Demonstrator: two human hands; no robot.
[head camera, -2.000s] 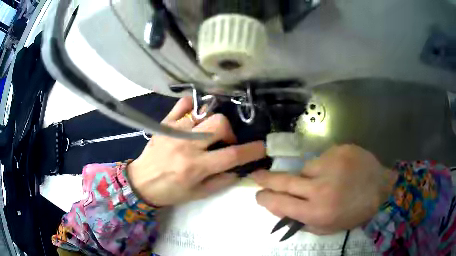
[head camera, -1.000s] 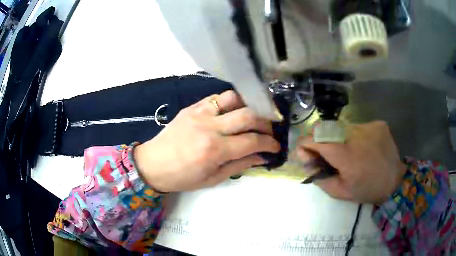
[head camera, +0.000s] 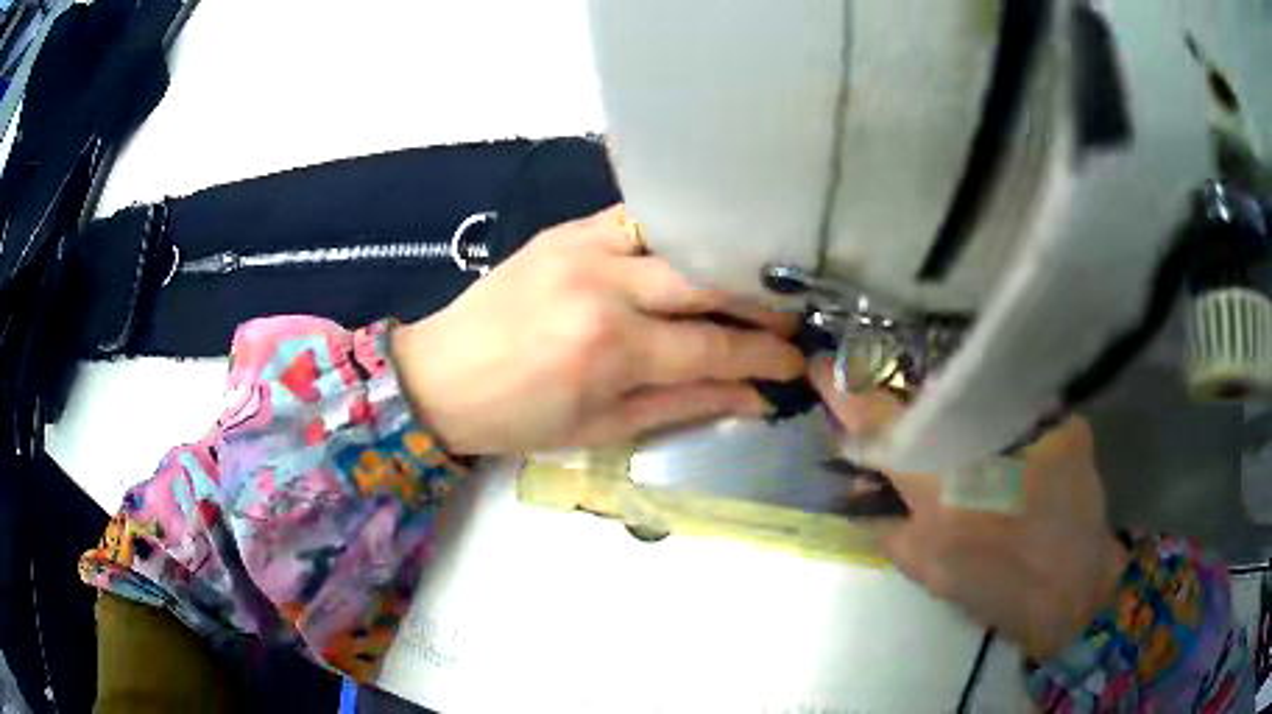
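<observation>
A dark panel (head camera: 335, 209) lies from the left table edge to the needle area, with a metal zipper (head camera: 349, 257) and a silver ring (head camera: 472, 241) at the zipper's right end. My left hand (head camera: 600, 335) presses flat on the panel's right end, fingertips near the presser foot (head camera: 872, 349). My right hand (head camera: 1004, 530) is beside the needle area, partly hidden by the machine head; its fingertips reach toward the cloth edge. A dark blurred shape, likely the thread snips (head camera: 868, 491), shows in its fingers.
The sewing machine head (head camera: 753, 140) fills the upper right. A ribbed cream dial (head camera: 1233, 342) is at the far right. Yellow tape (head camera: 698, 509) lies before the steel bed. A dark fabric bundle (head camera: 70, 112) hangs at the left table edge. A dark thread (head camera: 979, 670) hangs at the bottom.
The view has shifted, so the machine head covers more of the needle area. The tape shows more fully. My right fingertips are now closer to my left fingertips and the cloth edge.
</observation>
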